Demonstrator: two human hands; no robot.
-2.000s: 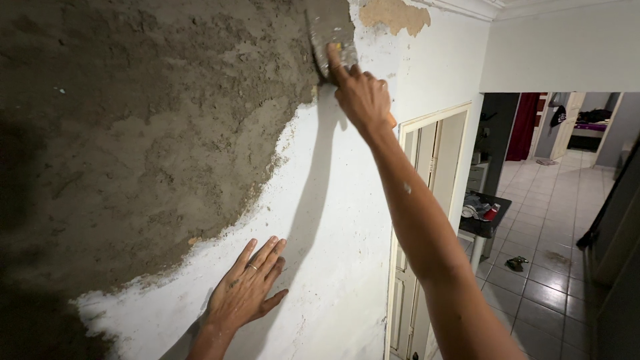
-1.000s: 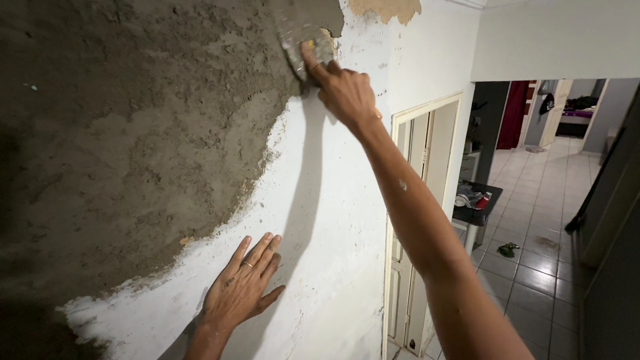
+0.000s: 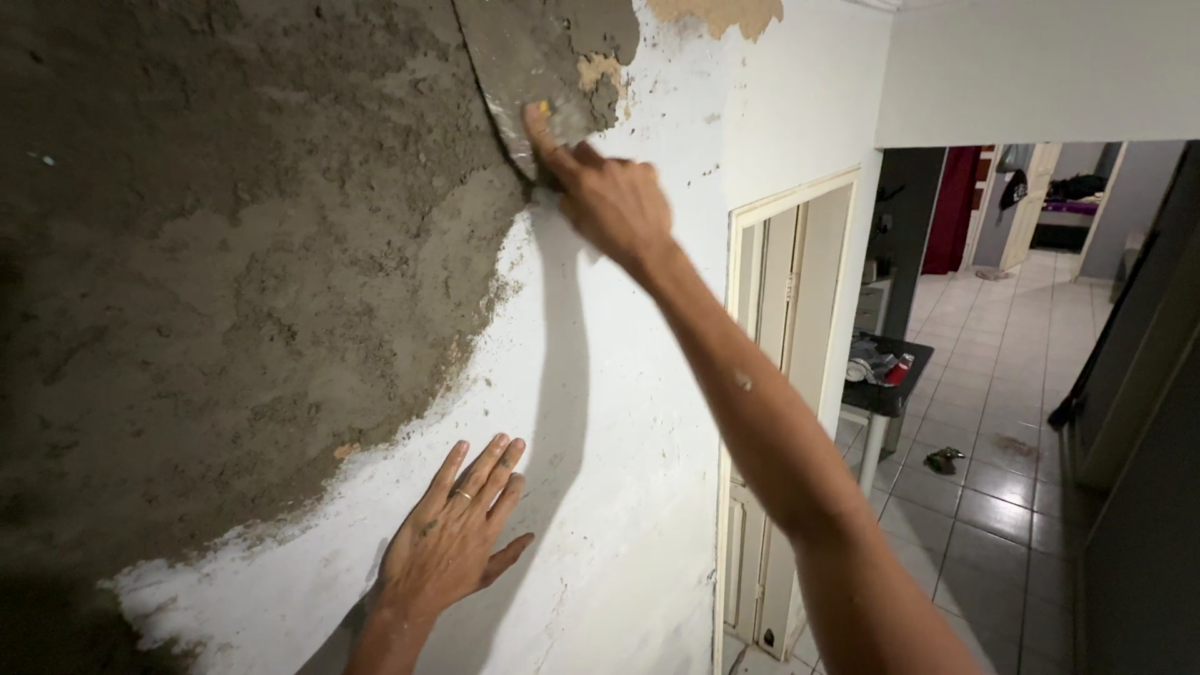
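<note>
In the head view, grey mortar (image 3: 281,234) covers the upper left of the wall, with a ragged edge against the white painted wall (image 3: 637,403). My right hand (image 3: 609,197) grips a wide, flat metal plastering blade (image 3: 511,84), its index finger stretched along the blade, which lies against the mortar near its right edge. The handle is mostly hidden in the palm. My left hand (image 3: 455,534), with a ring on one finger, rests flat on the white wall below the mortar, fingers apart and nothing held.
Right of the wall patch stands a cream door frame (image 3: 797,197). Beyond it, a dark table (image 3: 900,398) holds several items. A small dark object (image 3: 943,459) lies on the tiled floor (image 3: 994,525). Tan patches (image 3: 722,14) show at the top.
The blade was close to the mortar's right edge two seconds ago; my right hand has since moved left with it. My left hand stays on the white wall. The view has shifted slightly.
</note>
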